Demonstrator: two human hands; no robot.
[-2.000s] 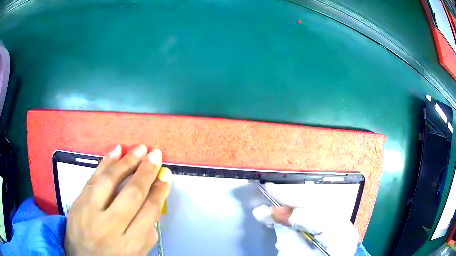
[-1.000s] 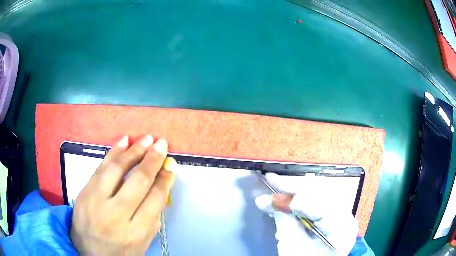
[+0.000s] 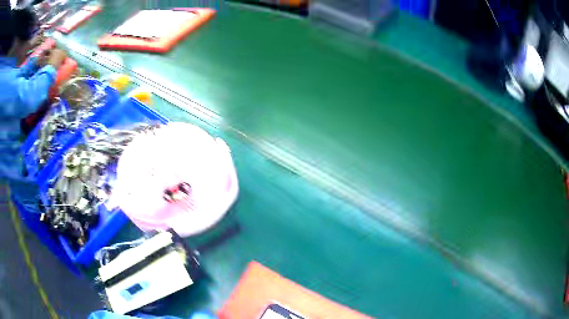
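The view is blurred and turned to the left. The red-orange foam pad [image 3: 274,285] shows only its far corner at the bottom edge. A corner of the backlight unit [image 3: 281,313], with its dark frame, lies on it, and the rest is cut off. A blue sleeve of the wearer [image 3: 150,316] shows at the bottom edge, left of the pad. Neither of my hands is in the picture, and the pointed tool is not visible.
A round pink fan [image 3: 178,177] stands left of the pad, beside a cream and black box [image 3: 146,274]. Blue bins [image 3: 109,233] hold tangled wire-like parts. A person in blue [image 3: 25,93] works at upper left. Another padded unit [image 3: 134,45] lies on the green bench [image 3: 374,124].
The view has swung left, bringing in the fan, box, bins and person. The pad and unit have shifted down, mostly out of the picture. Both hands and the tool have left view.
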